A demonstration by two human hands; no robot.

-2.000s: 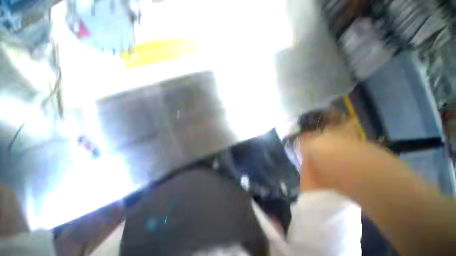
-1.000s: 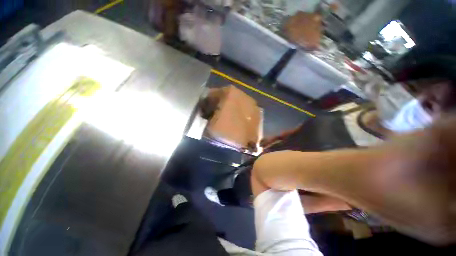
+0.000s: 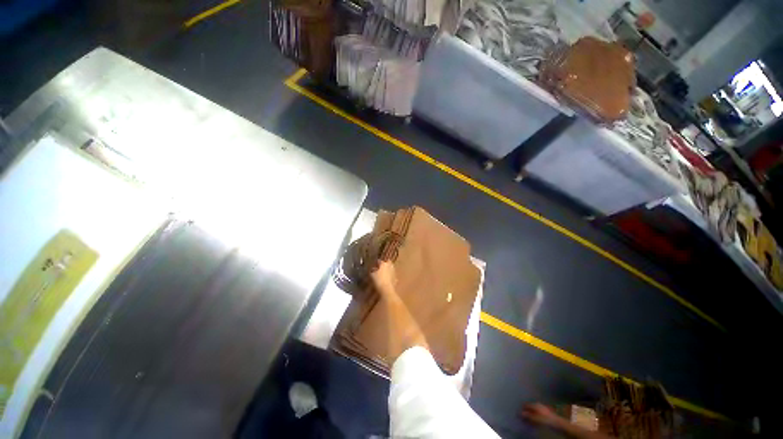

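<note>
Brown bag panels [image 3: 433, 283] lie stacked and overlapping on a white-edged stand [image 3: 322, 317] beside the steel table. One small pale patch shows on the top panel. Narrower dark brown looped pieces [image 3: 350, 267] lie at the stack's left side. My right hand [image 3: 386, 276], bare with a white sleeve, reaches over the panels to where they meet the looped pieces. Its fingers are small and unclear, so I cannot tell whether they grip anything. My left hand is not in view.
The steel table [image 3: 283, 163] holds a yellow template [image 3: 43, 300] on a white plate, at left. Another hand [image 3: 541, 417], apparently another person's, is at bottom right beside brown pieces [image 3: 635, 410]. Filled pale bins [image 3: 489, 99] stand beyond the yellow floor line.
The view has swung right from the machine table to the panel stack. My right arm now extends over the stack. The masked person seen at right has left the view, except perhaps a hand.
</note>
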